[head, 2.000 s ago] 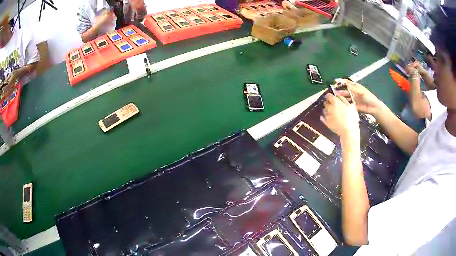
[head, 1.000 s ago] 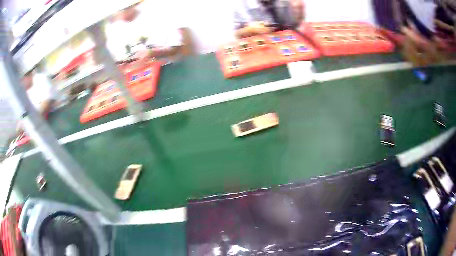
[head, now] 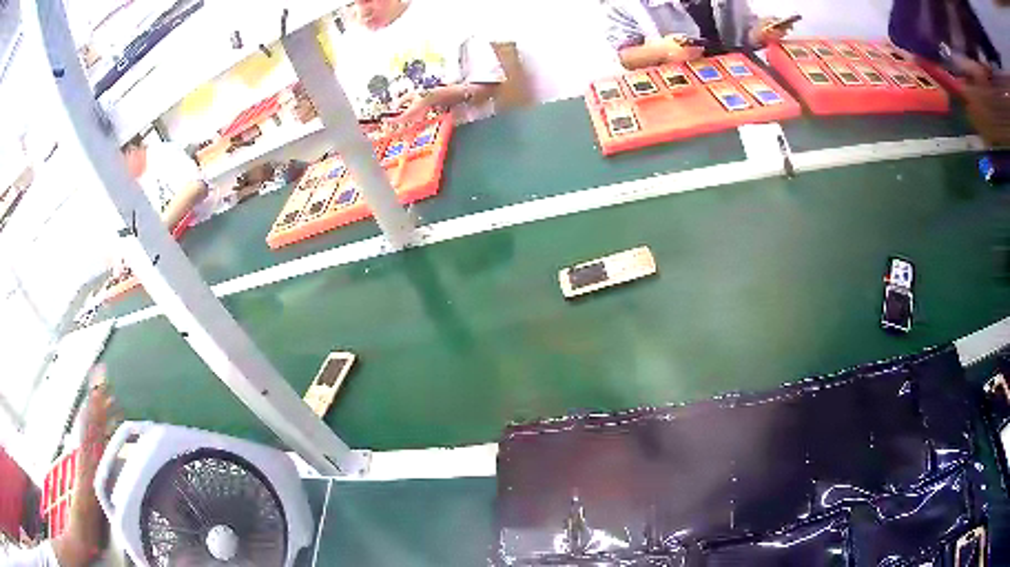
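Note:
Neither of my hands is in view. The shiny black pocket mat [head: 720, 476] lies nearest in front of me, with part of a gold-edged front housing [head: 970, 549] at its lower right corner. On the green conveyor belt, a gold keypad phone [head: 608, 272] lies face up near the middle. Another gold phone [head: 330, 383] lies to the left, partly hidden by the metal post. A dark board assembly [head: 898, 295] with a screen lies on the belt at the right.
A grey desk fan [head: 219, 521] stands left of the mat, with a slanting metal post [head: 210, 321] beside it. Another person's arm [head: 89, 487] shows at the far left. Across the belt, people sit behind red phone trays [head: 665, 131]. A blue item [head: 993, 167] lies at the right.
The view has swung left, bringing in the fan and posts. The neighbour at the right and most front housings have left the picture. An arm now shows at the far left.

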